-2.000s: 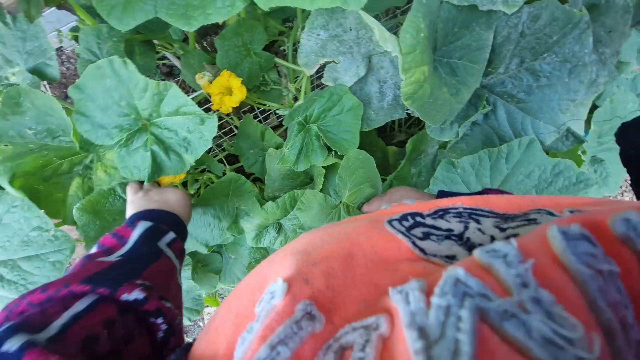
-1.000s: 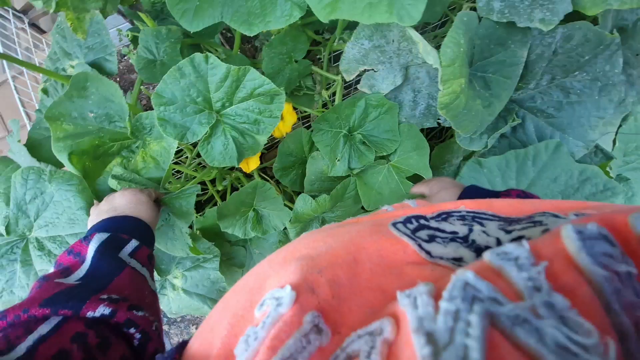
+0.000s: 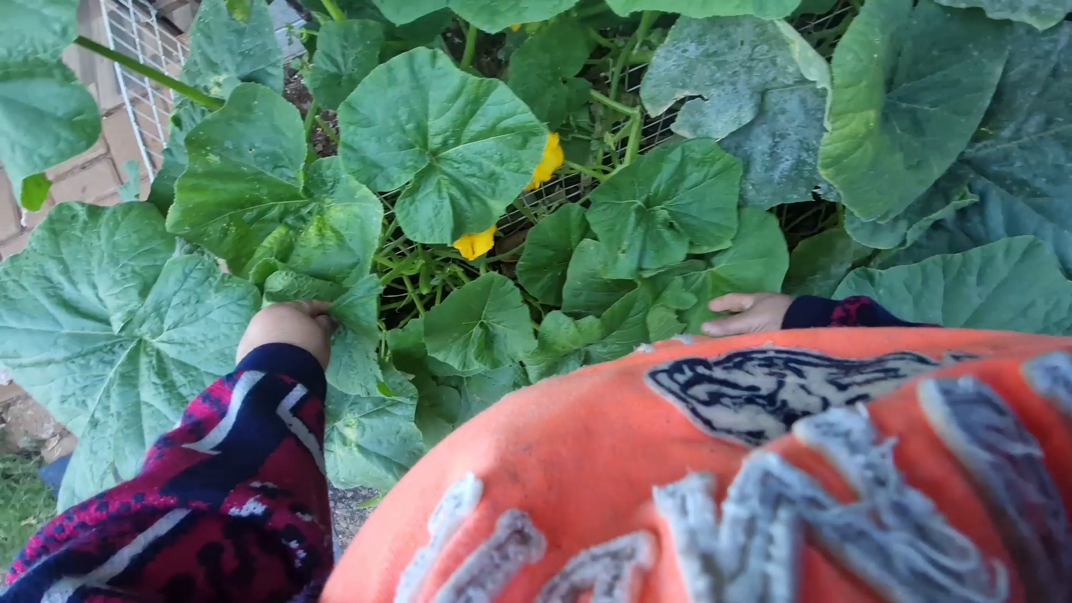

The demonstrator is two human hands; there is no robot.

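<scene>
My left hand (image 3: 289, 328) reaches into broad green squash-type leaves at the left, its fingertips at the edge of a folded leaf (image 3: 356, 306); whether they pinch it is hard to tell. On the right, my right hand (image 3: 748, 314) sits just beyond my orange shirt, fingers extended against a green leaf (image 3: 745, 255), its palm partly hidden. Between the hands are small leaves (image 3: 479, 322) and green stems. Two yellow blossoms (image 3: 548, 161) show partly behind a large round leaf (image 3: 444, 138).
White wire mesh (image 3: 138, 67) stands at the upper left beside brick paving (image 3: 88, 172). More wire grid runs beneath the vines. Large greyish leaves (image 3: 775, 100) spread over the upper right, and grass (image 3: 21, 498) shows at the lower left edge.
The view has shifted left, bringing wire mesh and paving in. My left hand has moved off the leaf near the yellow flower to leaves farther left. More of my right hand shows than at first.
</scene>
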